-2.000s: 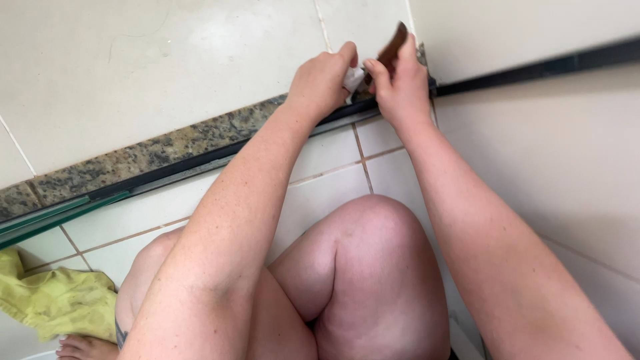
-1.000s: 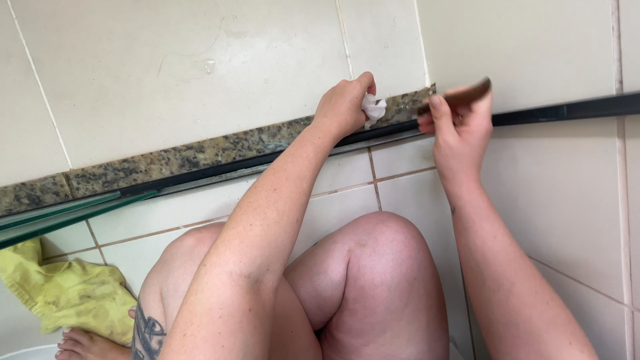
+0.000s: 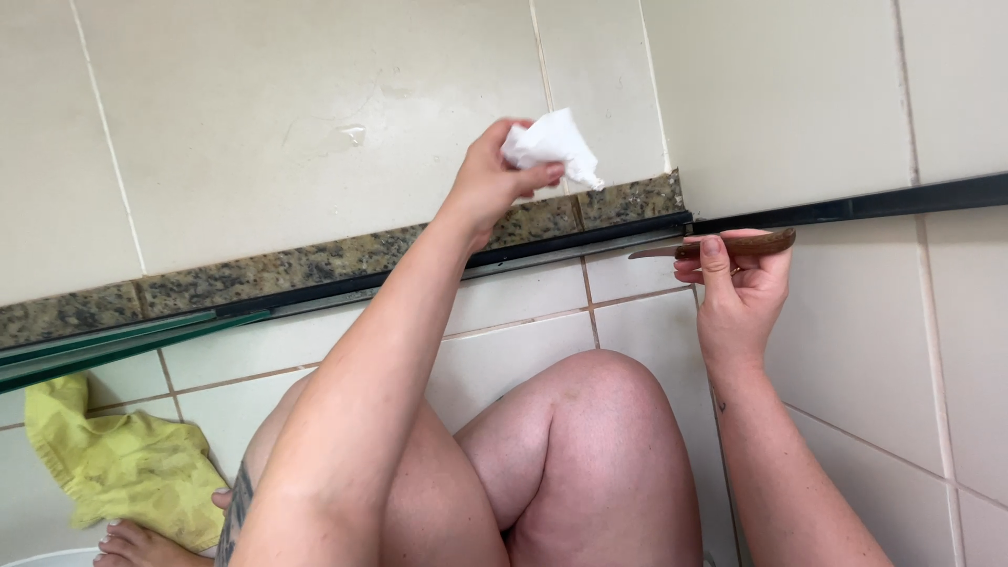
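Just above the granite sill [image 3: 378,250], my left hand [image 3: 500,173] holds a crumpled piece of white paper [image 3: 554,146] between thumb and fingers. A ragged tip of the paper points down to the right. My right hand [image 3: 736,291] grips a small knife [image 3: 756,242] by its brown wooden handle. The short blade points left, over the floor tiles beside the black metal door track [image 3: 583,238]. The two hands are apart, with the right one near the corner where track and tiled wall meet.
Green-edged glass panels [image 3: 142,339] stand in the track at the left. A stained yellow cloth [image 3: 142,465] lies on the tiled floor beside a bare foot [image 3: 130,543]. A white rounded rim [image 3: 67,557] shows at the bottom left. The tiled wall [image 3: 850,331] rises at the right.
My left hand has lifted off the sill with the white paper, more of which shows. My right hand has brought the knife from the sill's corner down and right, its blade now turned left.
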